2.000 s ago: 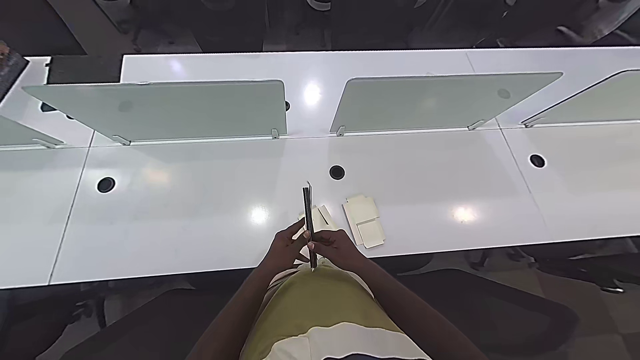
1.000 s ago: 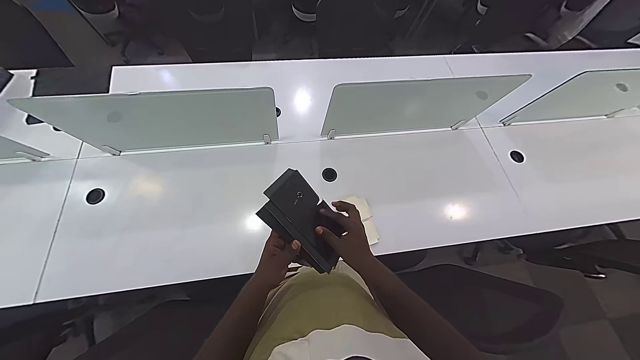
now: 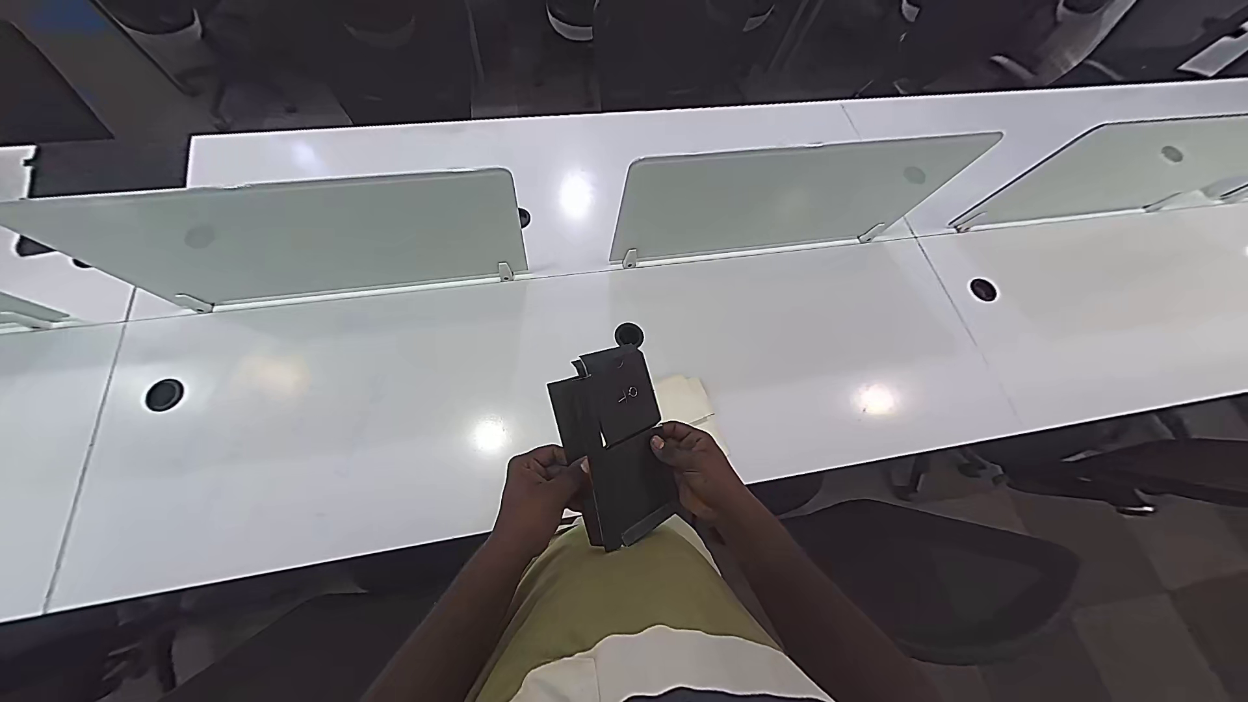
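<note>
A black folded cardboard piece (image 3: 629, 478), creased into panels with flaps and bearing a small light mark, is held up in front of my body over the front edge of the white table. My left hand (image 3: 539, 495) grips its left side, thumb on the near face. My right hand (image 3: 694, 468) pinches its right edge near a crease. Behind my right hand, a cream-coloured flat piece (image 3: 685, 400) lies on the table, partly hidden by the black piece and the hand.
The long white table (image 3: 322, 478) carries frosted divider panels (image 3: 370, 239) (image 3: 790, 205) along its middle. Black round cable grommets (image 3: 164, 395) (image 3: 984, 290) (image 3: 629, 334) are set in its top. A dark chair (image 3: 936, 575) stands at the near edge on the right.
The black piece was edge-on two seconds ago, then showed its broad panels tilted. Now it stands more upright in the view, its panels spread between my hands.
</note>
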